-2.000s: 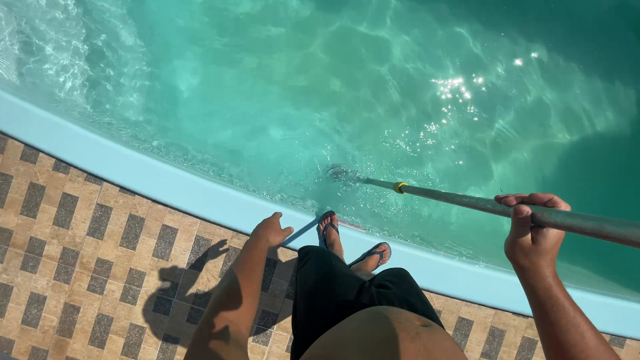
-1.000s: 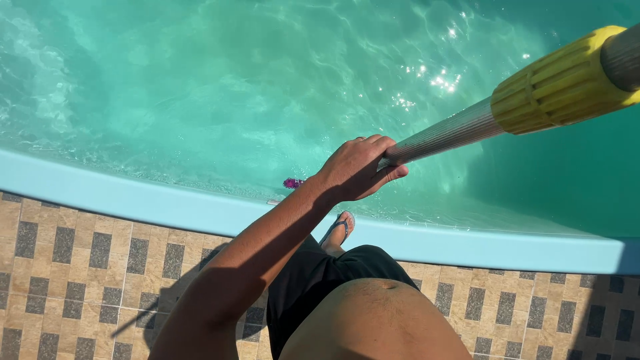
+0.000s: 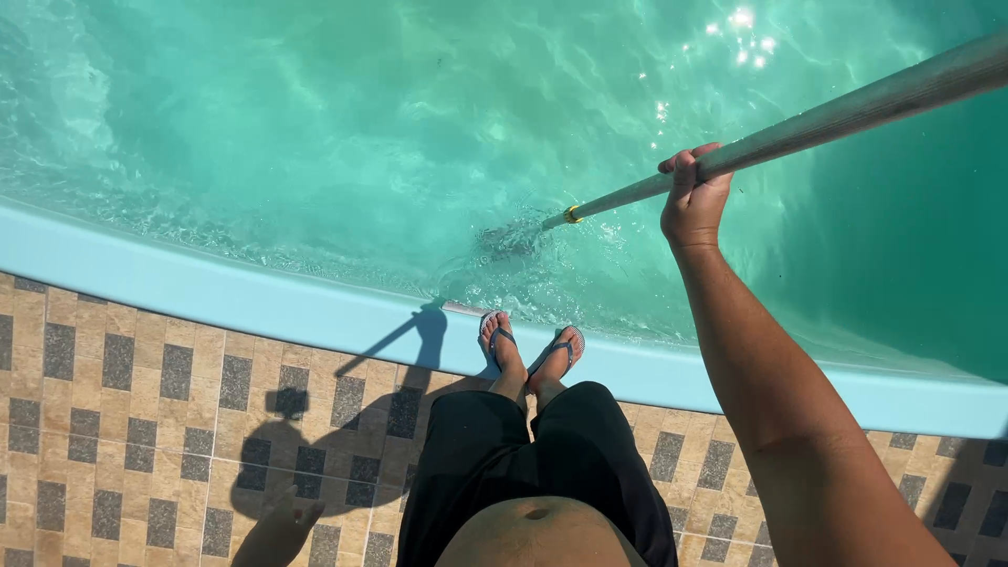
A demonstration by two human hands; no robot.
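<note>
My right hand (image 3: 698, 193) is closed around a long metal telescopic pole (image 3: 835, 118), which slants from the upper right down into the pool water. A yellow ring (image 3: 572, 214) sits near the pole's lower end. Below it the end of the pole goes into splashing water (image 3: 512, 240), and what is fixed there is blurred. At the lower left, my left hand (image 3: 287, 516) hangs in shade over the tiles with its fingers apart, touching nothing that shows.
My feet in flip-flops (image 3: 498, 339) stand on the light blue pool edge (image 3: 197, 276). Behind it lies patterned tile paving (image 3: 150, 394). Green pool water (image 3: 315, 118) spreads ahead, darker at the right.
One second ago a hand gripped the pole beside a thick yellow collar, and a purple thing showed at the water's edge. Now my right hand holds the pole, and my left hand is low and off it.
</note>
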